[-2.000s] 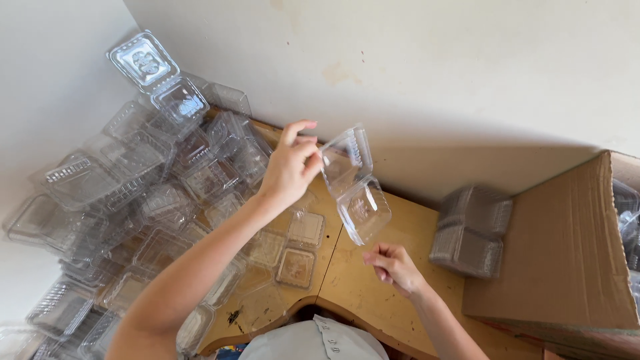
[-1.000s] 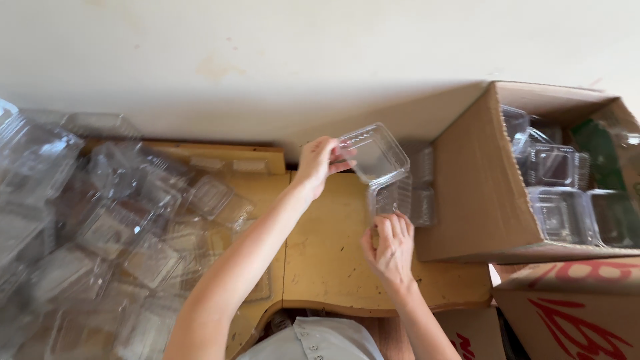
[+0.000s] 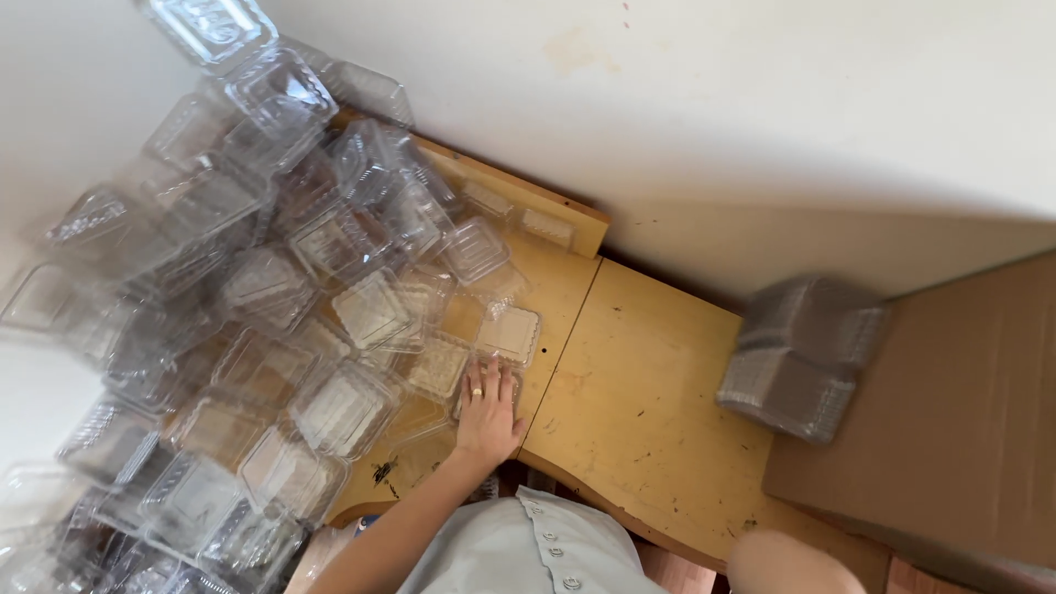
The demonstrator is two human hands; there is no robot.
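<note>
My left hand, with a ring on one finger, lies palm down on a clear plastic clamshell container near the table's middle seam. Its fingertips reach the edge of another open clamshell just beyond. Whether the fingers grip the container is hidden under the hand. Of my right arm only a blurred part shows at the bottom edge; the right hand is out of the picture. A large heap of clear clamshells spreads to the left. Nested clamshells stand in a stack at the right, against the cardboard box.
A large cardboard box occupies the right side. The yellow wooden table has a curved front edge close to my body and a raised wooden strip at the back. Behind it rises a white wall.
The clamshell my left hand held up is no longer in that hand, which is now down on the container at the left. My right hand has left the view. The view has swung back left.
</note>
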